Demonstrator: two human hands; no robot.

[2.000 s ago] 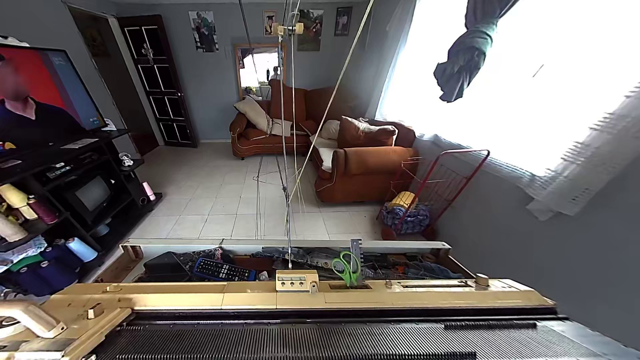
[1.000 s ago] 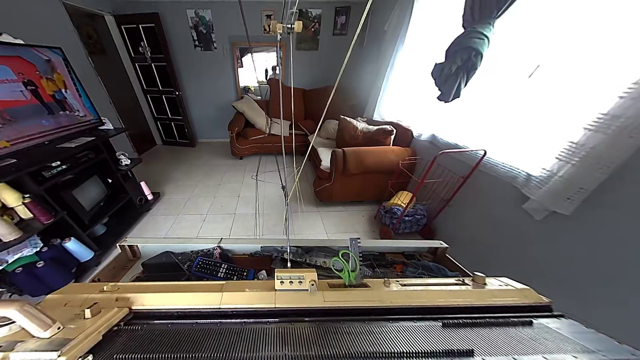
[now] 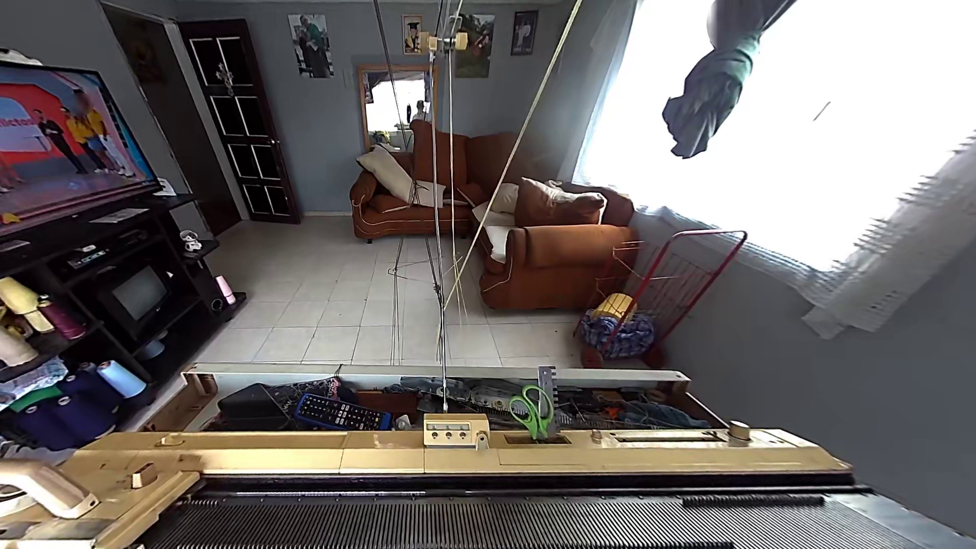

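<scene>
Neither my left hand nor my right hand shows in the head view. A knitting machine with a cream top rail (image 3: pixel 381 457) spans the bottom, its needle bed (image 3: pixel 457 522) below the rail. The carriage with its handle (image 3: pixel 46 488) sits at the far left. A row counter (image 3: pixel 456 431) stands mid-rail. Green-handled scissors (image 3: pixel 532 412) stand upright in a slot of the rail, beside a toothed metal piece (image 3: pixel 547 393). Strands of yarn run up past the yarn tension mast (image 3: pixel 444 43).
Behind the rail, an open tray (image 3: pixel 435 371) holds a remote control (image 3: pixel 343 413) and clutter. Yarn cones (image 3: pixel 122 379) and a television (image 3: pixel 69 145) are at left. Beyond are brown sofas (image 3: pixel 564 263), and a red cart (image 3: pixel 671 297) stands by the right wall.
The picture on the television has changed from one person to several. The machine, scissors and carriage look the same, and no hand has come into view.
</scene>
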